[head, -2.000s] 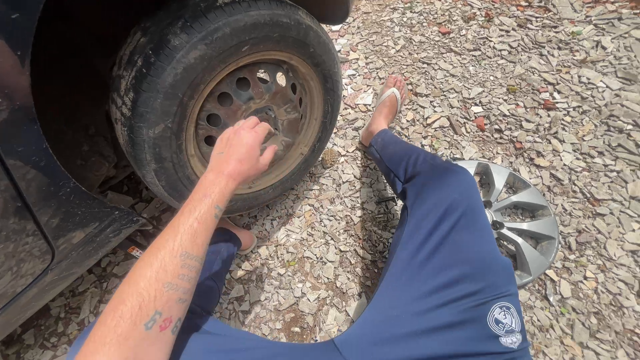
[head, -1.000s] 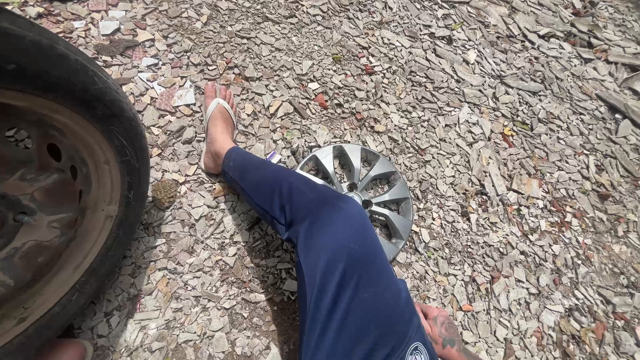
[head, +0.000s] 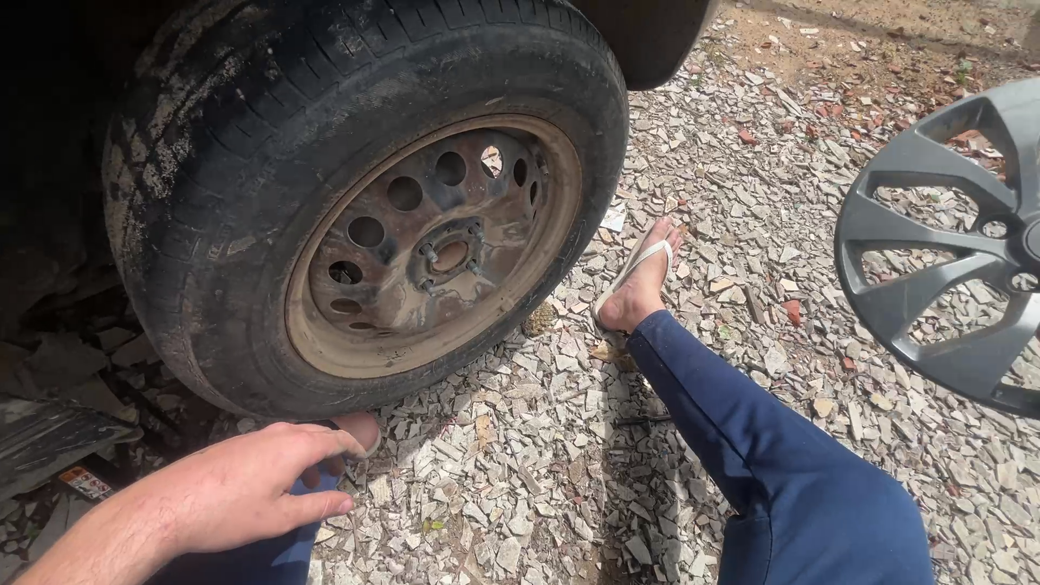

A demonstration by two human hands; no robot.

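Note:
My left hand (head: 256, 479) is just below the tire, over my left leg, with its fingers apart and nothing in it. A car wheel with a worn black tire (head: 236, 211) and a dusty steel rim (head: 366, 341) stands mounted in the wheel arch. Several studs surround the hub (head: 449, 257) at its centre, and no nuts can be made out on them. At the right edge a grey plastic wheel cover (head: 926, 284) is raised above the gravel, cut off by the frame. My right hand is out of view.
Broken stone gravel (head: 504, 455) covers the ground. My right foot in a white flip-flop (head: 642, 276) is right of the tire. At the lower left are a dark car sill (head: 57, 439) and a thing with an orange label (head: 85, 482). The dark wheel arch surrounds the tire's top.
The wheel cover, lying on the gravel beside my right leg before, is now up off the ground at the right. My left hand has moved from the wheel's centre to below the tire.

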